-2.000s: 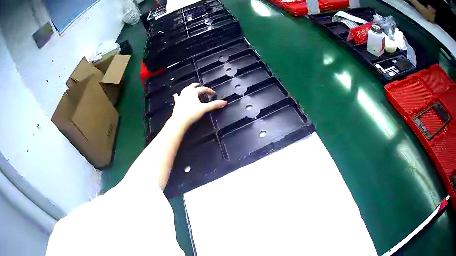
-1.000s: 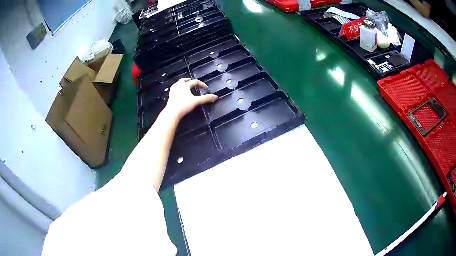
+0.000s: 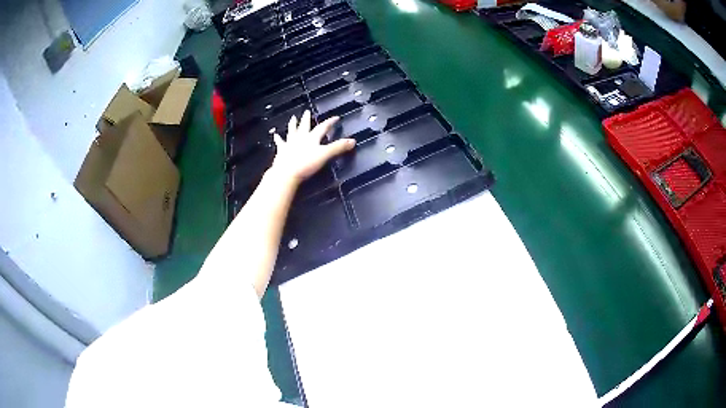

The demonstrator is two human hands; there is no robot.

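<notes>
A black plastic tray [image 3: 410, 171] with rectangular pockets and pale round dots lies in front of me, its near edge against the white work surface [image 3: 430, 311]. The pockets that show hold nothing. My left hand [image 3: 305, 150] is bare, with its fingers spread, over the middle divider of the tray. It holds nothing. Whether the fingertips touch the tray I cannot tell. The palm and forearm hide part of the tray's left side. My right hand is not in view.
More black trays [image 3: 290, 36] lie beyond. An open cardboard box [image 3: 131, 179] stands at left by the wall. The green belt [image 3: 509, 151] runs at right, with a red tray [image 3: 688, 163], a black supply tray [image 3: 541, 56] and a white strip [image 3: 661, 362].
My left hand's fingers have spread from a curled, pinch-like shape. The hand stays over the same part of the tray. The whole view has shifted slightly.
</notes>
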